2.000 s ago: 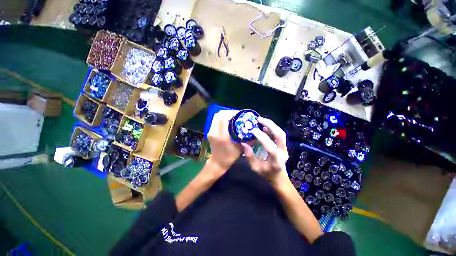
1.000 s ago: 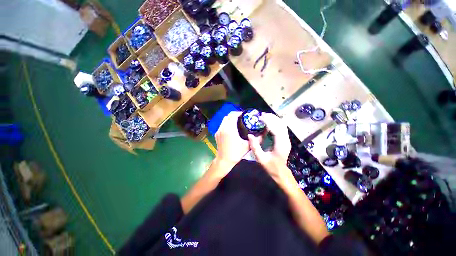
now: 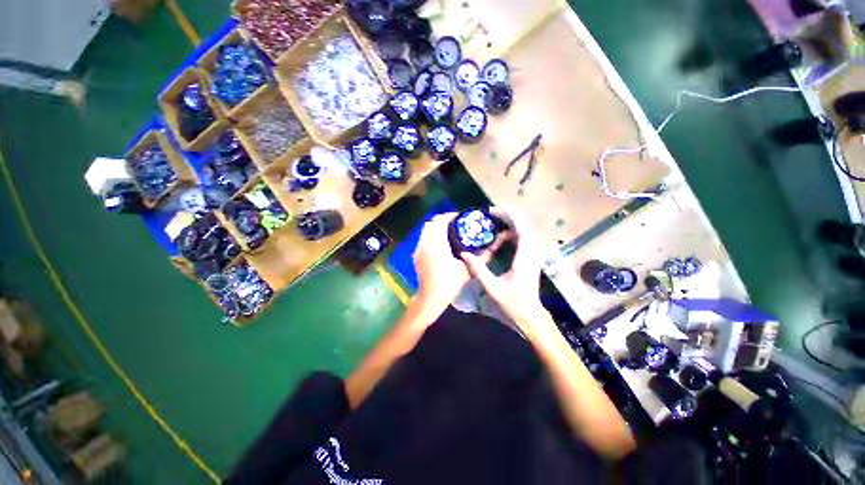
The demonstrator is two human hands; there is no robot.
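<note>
A black cylinder housing (image 3: 471, 232) with a blue-white round circuit board on its top is held upright in front of my body, near the middle of the view. My left hand (image 3: 438, 256) is wrapped around its left side. My right hand (image 3: 517, 270) is at its right side, with the thumb at the lower rim and the fingers curved, leaving a dark gap between thumb and fingers. Whether the right hand holds a small part is too blurred to tell.
Sorting bins (image 3: 272, 125) of small parts stand at left. Grouped black units (image 3: 438, 106) stand on the bench (image 3: 569, 104) near pliers (image 3: 524, 159) and a white cable (image 3: 621, 180). A metal device with a blue flap (image 3: 728, 333) is at right. A blue crate (image 3: 406, 261) is behind my left hand.
The view has turned and shifted, so the bins and grouped units appear nearer and larger. My hands still hold the housing; the right hand has moved from over the board to its side.
</note>
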